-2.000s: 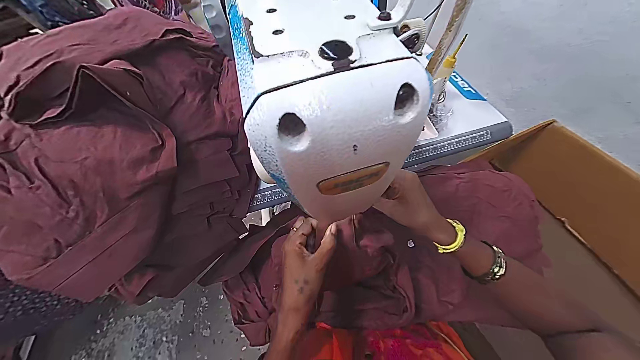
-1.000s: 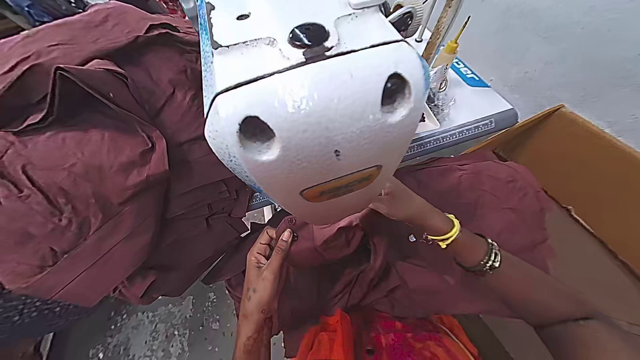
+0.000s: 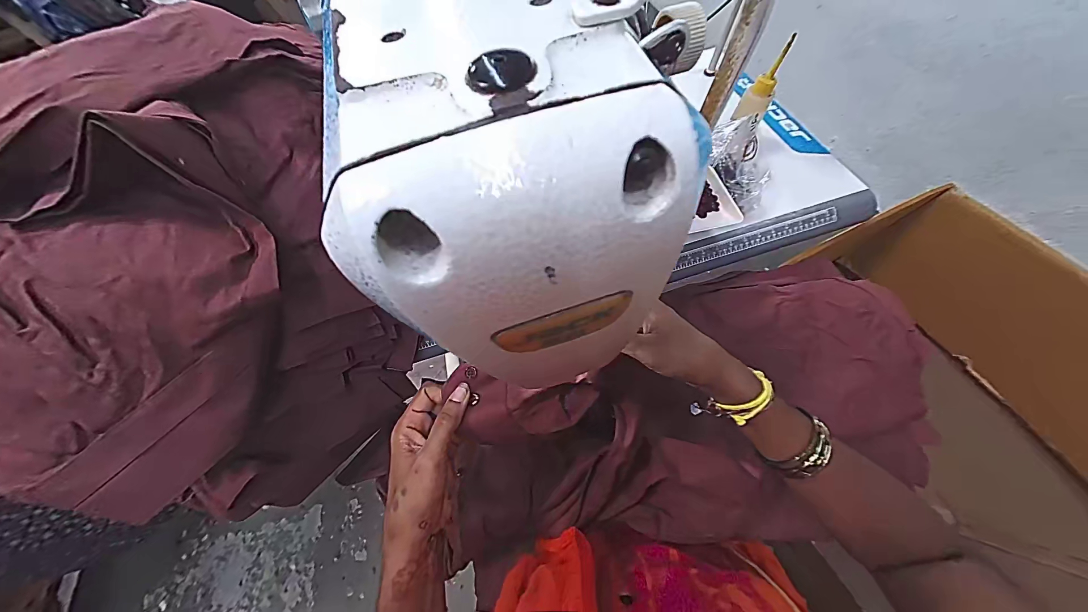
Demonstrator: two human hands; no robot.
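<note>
The white head of an industrial sewing machine (image 3: pixel 510 229) fills the upper middle and hides its needle area. Below its left side, my left hand (image 3: pixel 429 442) pinches the edge of a maroon garment (image 3: pixel 663 476) between thumb and fingers, beside two small round buttons or snaps (image 3: pixel 472 372). My right hand (image 3: pixel 680 344), with a yellow band and a metal bracelet at the wrist, is at the machine head's lower right; its fingertips are partly hidden, and it rests on the same cloth. The garment hangs over my lap.
A large heap of maroon garments (image 3: pixel 153 297) lies at the left. At the right stands an open cardboard box (image 3: pixel 986 280). On the machine table (image 3: pixel 816 183) are a yellow-tipped bottle (image 3: pixel 752 102), clear plastic and a white tray (image 3: pixel 722 208) with small dark pieces; a printed ruler runs along its edge.
My left hand has moved left, away from my right hand, and the cloth edge with its buttons or snaps now shows at its fingertips. The view has shifted closer to the machine head.
</note>
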